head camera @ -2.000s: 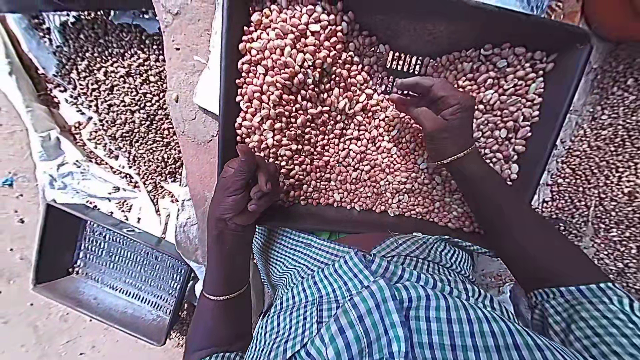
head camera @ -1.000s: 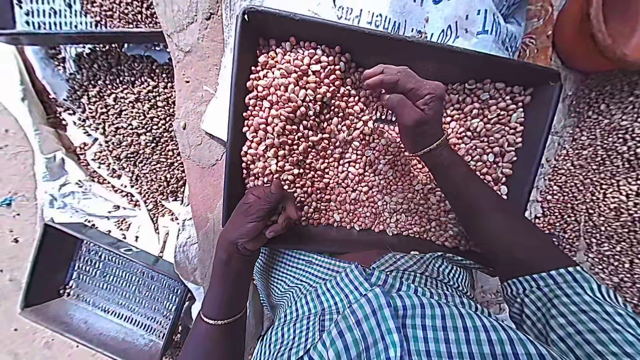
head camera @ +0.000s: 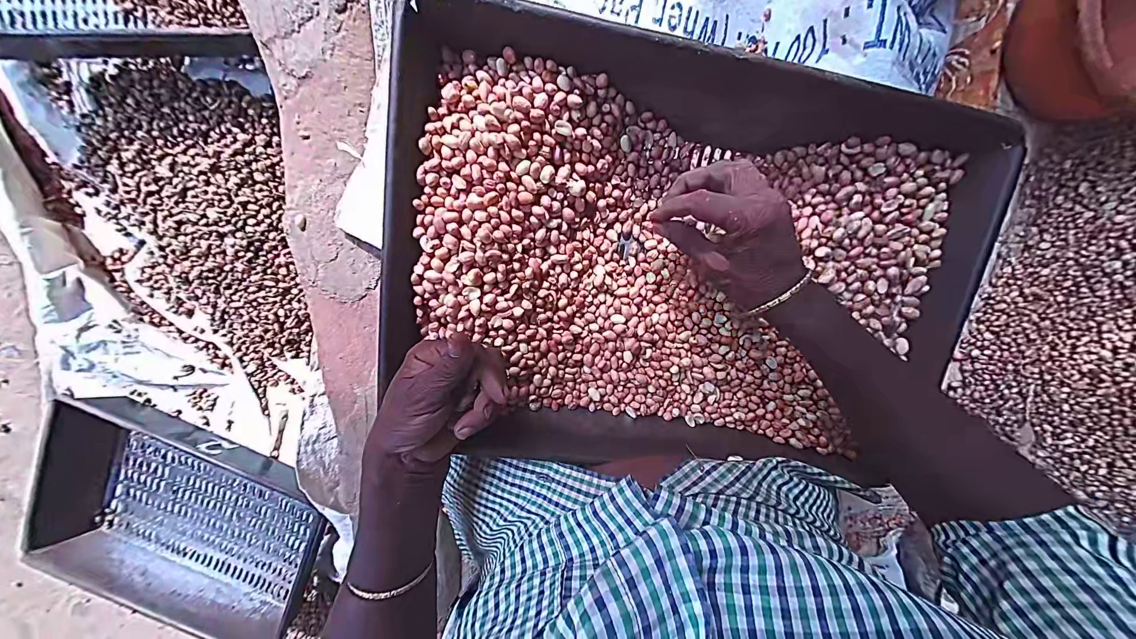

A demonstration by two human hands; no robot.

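Shelled peanuts point(head camera: 550, 266) with reddish skins lie in a wide black slotted tray point(head camera: 701, 80) in front of my body. My left hand point(head camera: 439, 399) rests at the tray's near left corner with curled fingers, touching the edge of the peanuts; whether something is inside the curl does not show. Above the middle right of the heap is my right hand point(head camera: 732, 231), its thumb and forefinger close together; I cannot tell if a small piece is between them. A few of the tray's slots show just beyond that hand.
A black slotted tray point(head camera: 204, 506) stands at the lower left, and part of another point(head camera: 124, 43) at the upper left. Darker nuts or seeds point(head camera: 195, 204) lie on white sacking point(head camera: 62, 311). More peanuts point(head camera: 1056, 337) spread at the right, below a reddish-brown pot point(head camera: 1056, 62). A printed sack point(head camera: 825, 35) lies behind.
My right hand has shifted over the peanuts and is a little lower in the tray than a second ago. My left hand stays at the near left corner.
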